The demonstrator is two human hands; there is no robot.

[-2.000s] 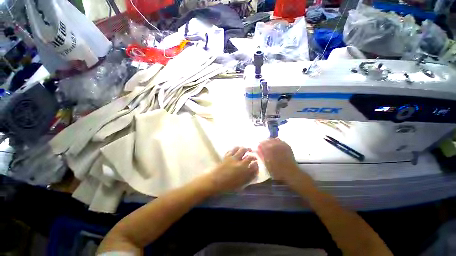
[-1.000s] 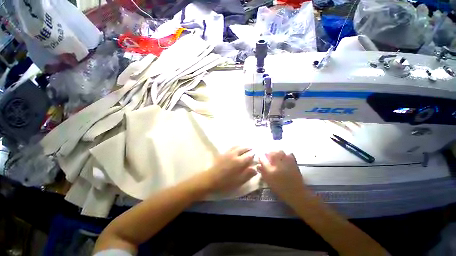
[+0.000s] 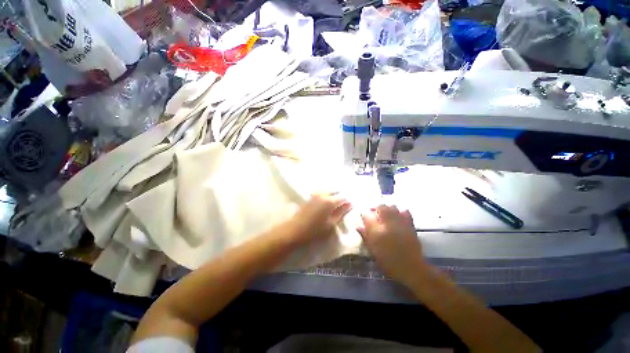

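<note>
A cream fabric panel (image 3: 228, 207) lies left of the needle, its right end under and between my hands. My left hand (image 3: 323, 215) holds the cloth's right end, fingers bent, just in front of the presser foot (image 3: 369, 169). My right hand (image 3: 392, 231) pinches the cloth edge beside it, close to my left hand. Glare hides the fingertips and the cloth edge near the needle. The white sewing machine (image 3: 442, 131) has a blue stripe and "JACK" lettering.
Dark thread snips (image 3: 492, 207) lie right of my right hand. Fanned cream pieces (image 3: 200, 124) lie behind the panel at left. A grey vented housing (image 3: 31, 148) is at far left. Clear plastic bags (image 3: 546, 31) and a red bag (image 3: 207, 58) are behind. A ruler strip runs along the front edge.
The view has shifted a little. My hands stay in front of the needle; my left hand has moved slightly away from my right, showing more cloth between them.
</note>
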